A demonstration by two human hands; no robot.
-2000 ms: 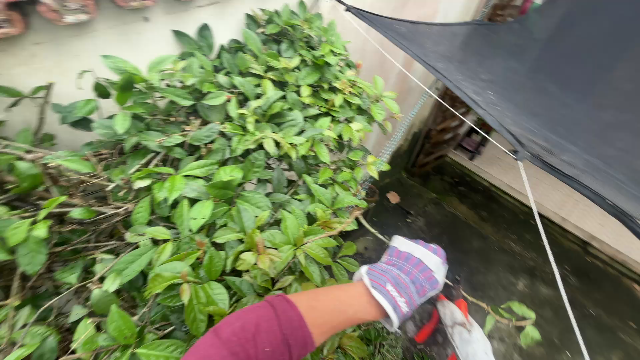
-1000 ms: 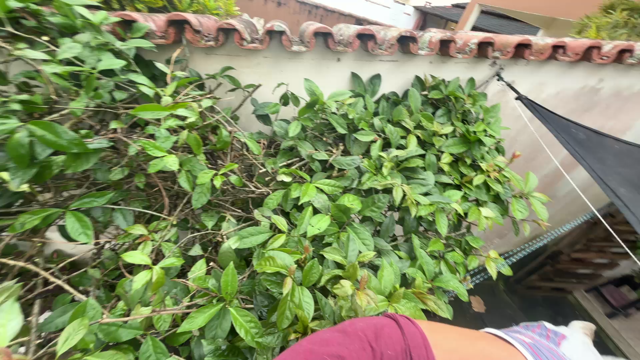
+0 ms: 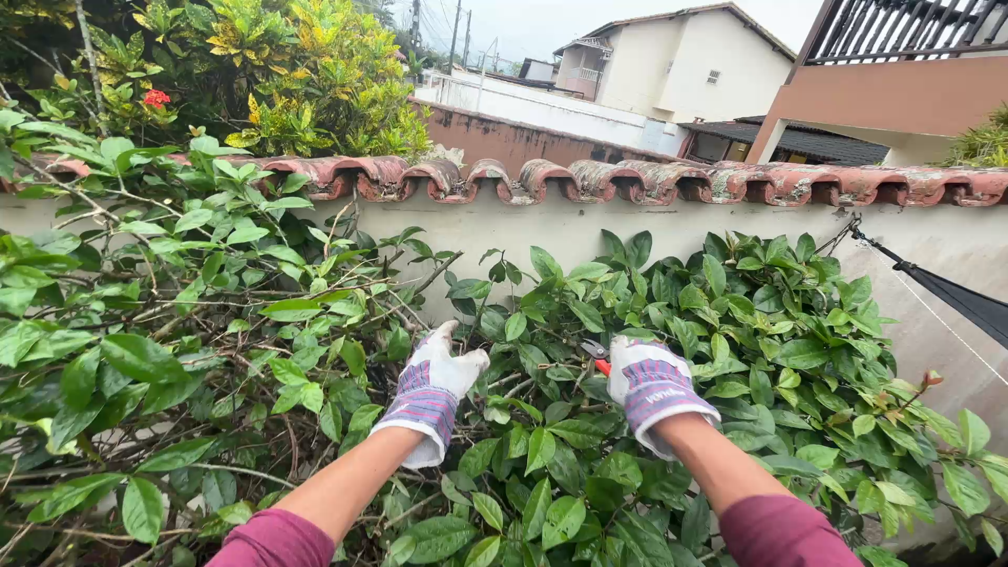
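Observation:
Both my hands wear white work gloves with striped purple cuffs, over a leafy green shrub (image 3: 543, 449). My left hand (image 3: 441, 378) is at the middle among thin stems, fingers apart, with no stem plainly held. Red-handled pruning shears (image 3: 600, 358) are in my right hand (image 3: 650, 382), their dark blades pointing left into the leaves. The glove hides most of the handles. Bare twigs (image 3: 417, 287) stick up beyond my left hand, in front of the wall.
A pale wall (image 3: 504, 228) capped with red clay roof tiles (image 3: 488, 177) runs behind the shrub. Tangled branches (image 3: 260, 354) fill the left. At the right, a black shade cloth (image 3: 961, 299) hangs from a wall hook with a white cord (image 3: 937, 319). Houses stand beyond.
The view has swung up and left from the ground to the wall. Both hands are now over the shrub; two seconds ago the shears were low at the right, near a cut leafy stem.

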